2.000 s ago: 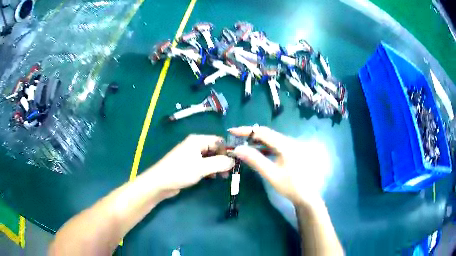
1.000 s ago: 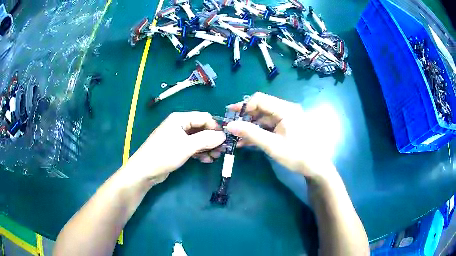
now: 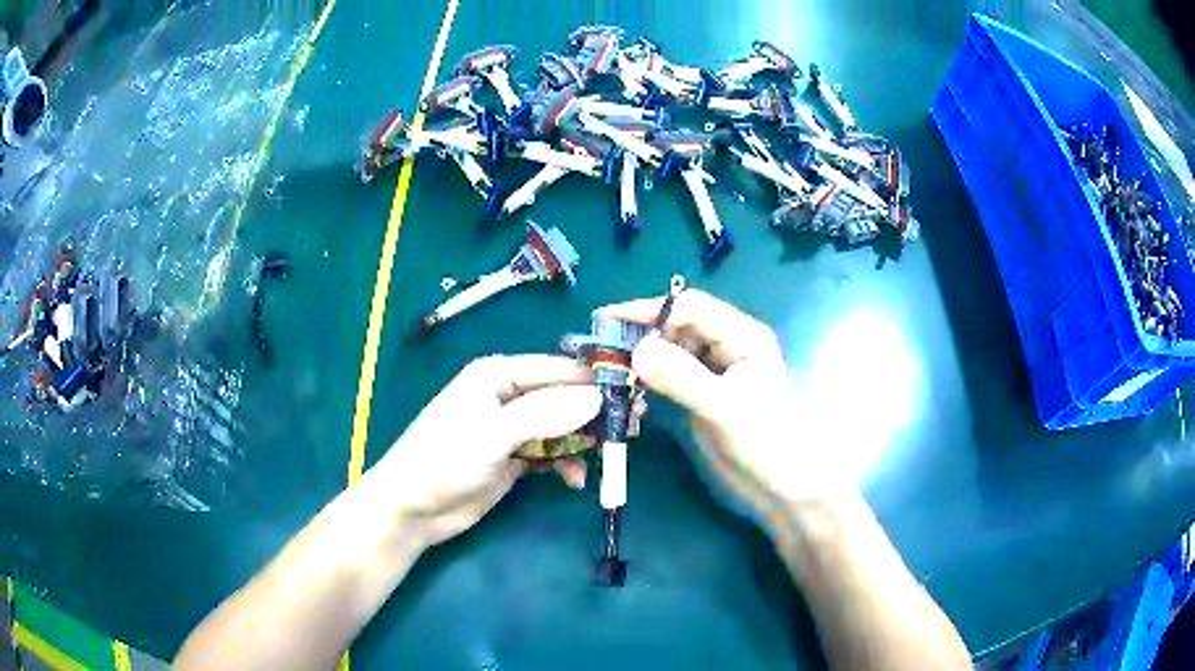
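A cable assembly [image 3: 612,475] is held upright in the view at the bench's middle, its grey head with a red-brown stripe between my hands. Its white sleeve and black end plug hang toward me. My left hand [image 3: 492,439] grips the head's left side. My right hand [image 3: 721,393] grips the right side, with a ring terminal [image 3: 675,285] on a short dark lead sticking up between its fingers. A yellow-brown tape roll [image 3: 556,448] shows partly under my left hand's fingers. Another cable assembly [image 3: 502,279] lies alone just beyond my hands.
A loose heap of cable assemblies [image 3: 629,131] lies at the back. A blue bin [image 3: 1035,249] with small dark parts stands at right. Clear plastic [image 3: 170,171] with a small pile [image 3: 66,347] lies at left, and a black curved piece [image 3: 262,304] lies beside it.
The head of the held assembly shows more openly between my fingers, and the tape roll has come into view. The ring terminal stands up more clearly. The camera view has shifted.
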